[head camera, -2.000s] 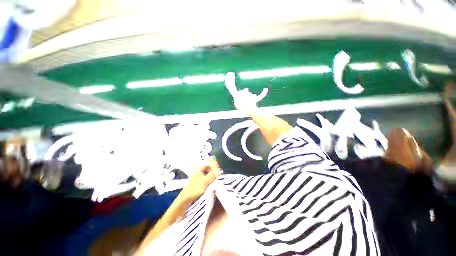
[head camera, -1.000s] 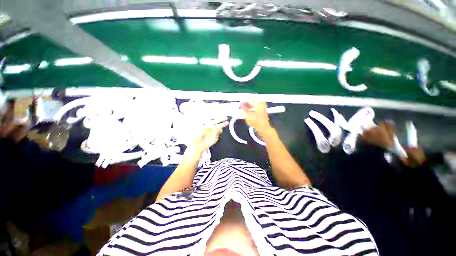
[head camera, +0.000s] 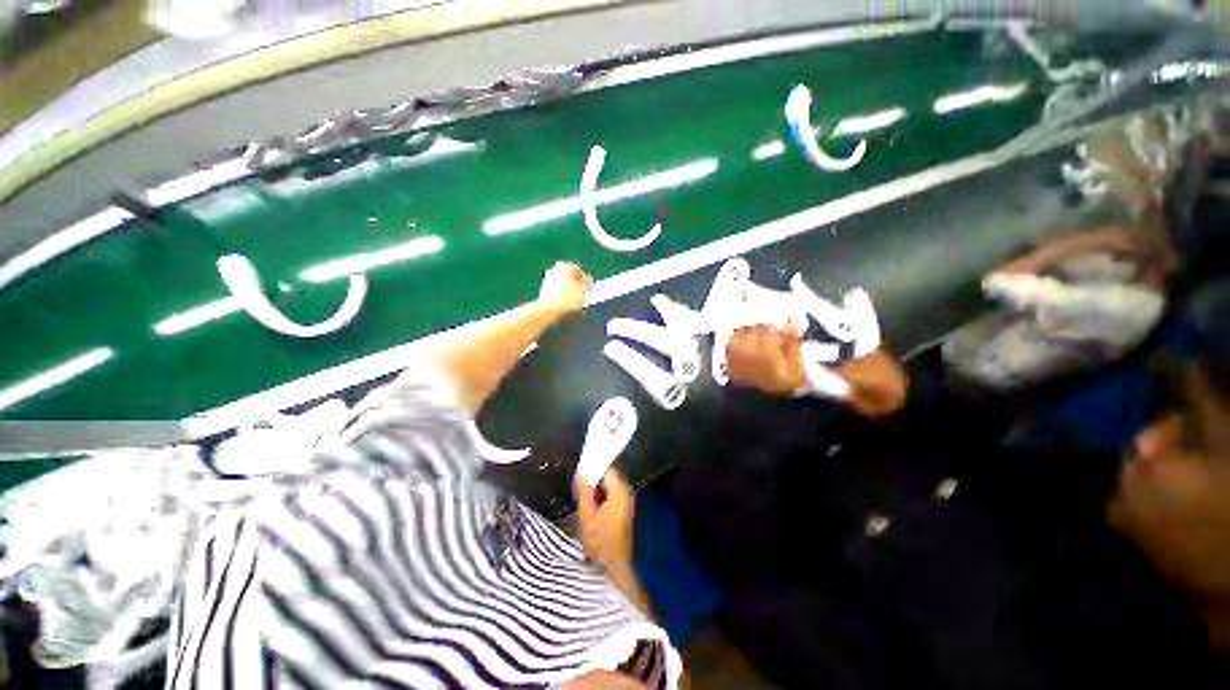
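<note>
My right hand (head camera: 608,512) is low on the dark bench's near side and grips a white housing shell (head camera: 610,429) by its narrow end, with the round spoked end up. My left hand (head camera: 567,286) is stretched forward at the belt's pale rail, its fingers curled; I cannot tell if it holds anything small. A slim white curved strip (head camera: 502,453) lies by my left sleeve, partly hidden. On the green belt (head camera: 445,290) lie separate white curved parts: one at left (head camera: 290,313), one in the middle (head camera: 618,223), and one with blue inside (head camera: 820,139) farther right.
A heap of white shells (head camera: 101,539) is at the left, with more (head camera: 283,438) along the rail. A neighbour in dark clothes works at the right, hands (head camera: 765,360) among several white shells (head camera: 650,361) on the bench. Clear bags (head camera: 1072,303) lie beyond.
The view has swung right. My hands, close together over the bench before, are now apart: left forward at the rail, right back near the bench edge with a shell.
</note>
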